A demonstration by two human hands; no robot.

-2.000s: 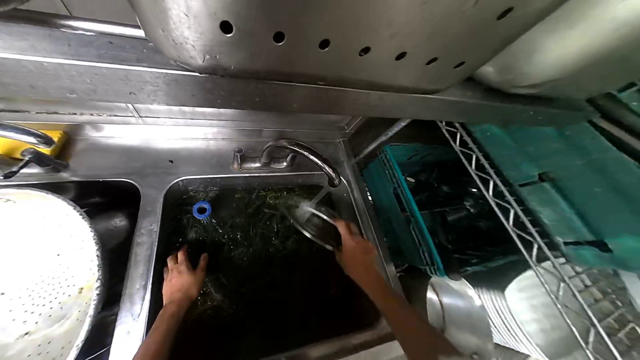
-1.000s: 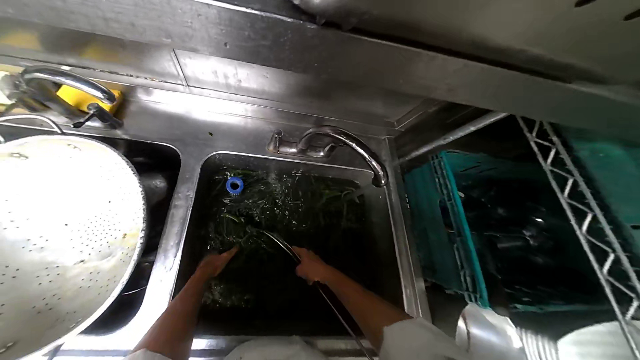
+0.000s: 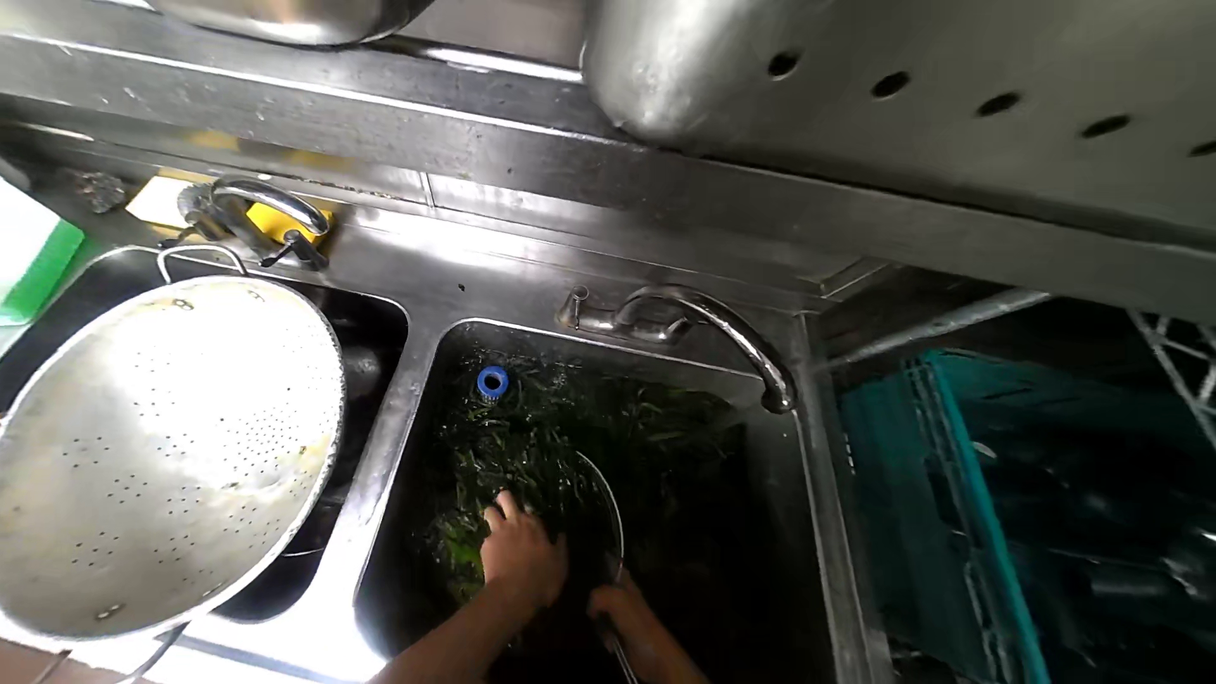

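Observation:
Leafy greens [image 3: 532, 456] float in dark water inside the right basin of a steel sink [image 3: 389, 418]. My left hand [image 3: 522, 556] lies over the greens near the basin's lower left, fingers spread and touching them. Close on its right, my right hand [image 3: 617, 603] is closed on the rim of a round metal strainer or bowl [image 3: 613, 503], mostly under water; its exact kind is unclear. A blue plastic ring-shaped piece [image 3: 493, 382] stands near the basin's upper left corner.
A large aluminium colander [image 3: 171, 456] covers much of the left basin. Faucets [image 3: 703, 309] rise behind both basins. A steel shelf with big metal pots [image 3: 902, 85] overhangs the back. Teal crates [image 3: 969, 503] stand right. A yellow sponge [image 3: 285, 223] sits behind the left faucet.
The round metal utensil was raised under the faucet two seconds ago; it is now low in the water. My left hand has moved onto the greens. The view has shifted left.

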